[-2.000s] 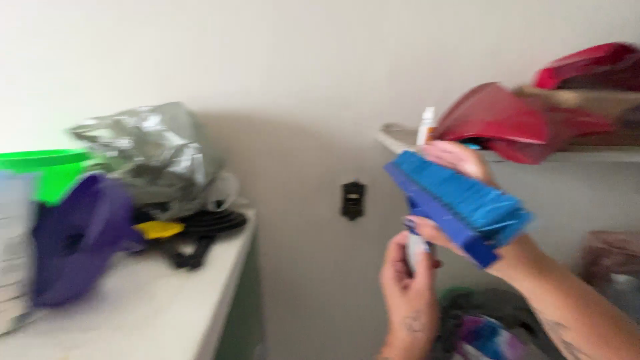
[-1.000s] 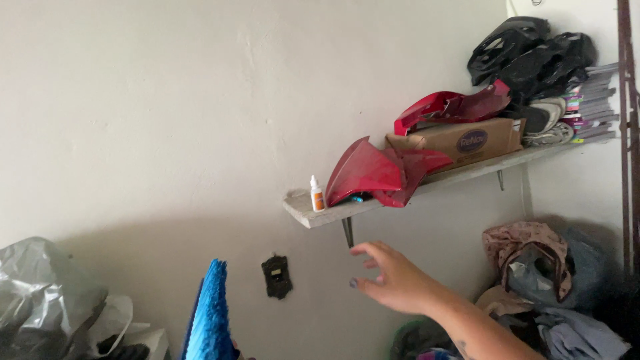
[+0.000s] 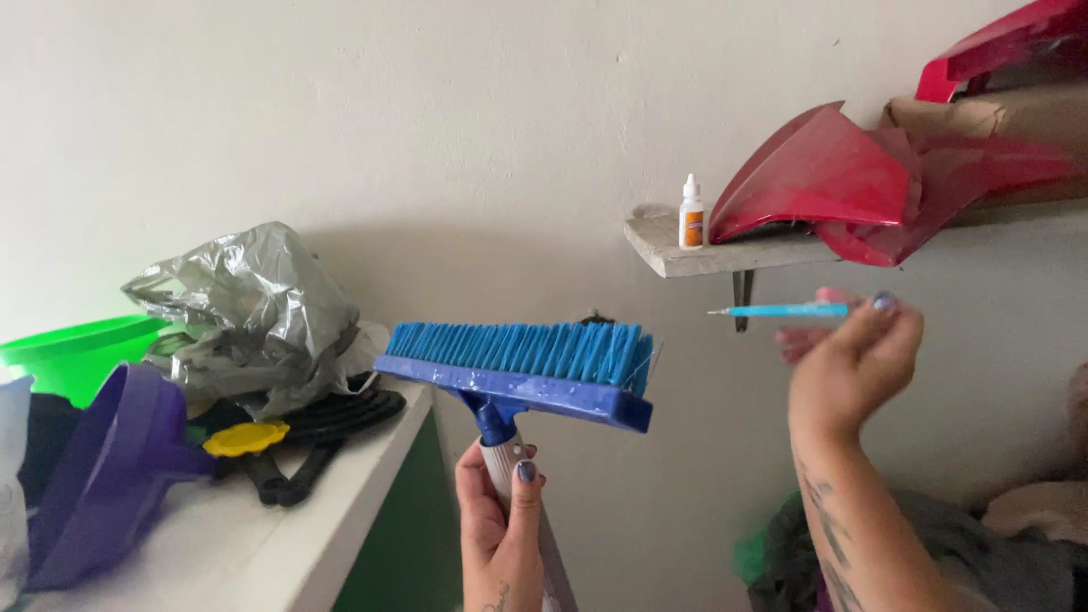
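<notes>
A blue broom head (image 3: 527, 387) is held up with its bristles on top, fixed to a grey pole (image 3: 503, 467). My left hand (image 3: 503, 527) is closed around that pole just below the head. To the right, my right hand (image 3: 854, 365) holds a thin light-blue pen-like tool (image 3: 786, 311) with a narrow metal tip, pointing left toward the broom but apart from it. The lower part of the pole is out of view.
At right, a wall shelf (image 3: 671, 255) bears a small white dropper bottle (image 3: 692, 217), red plastic panels (image 3: 816, 178) and a cardboard box (image 3: 943, 115). At left, a white counter (image 3: 340, 518) holds a grey plastic bag (image 3: 255, 297), a purple funnel (image 3: 119, 476) and a green basin (image 3: 76, 348).
The broom head stands higher in view than one second ago. My right hand, shown then with its fingers spread near the shelf, now has the light-blue tool in it. The view has swung left.
</notes>
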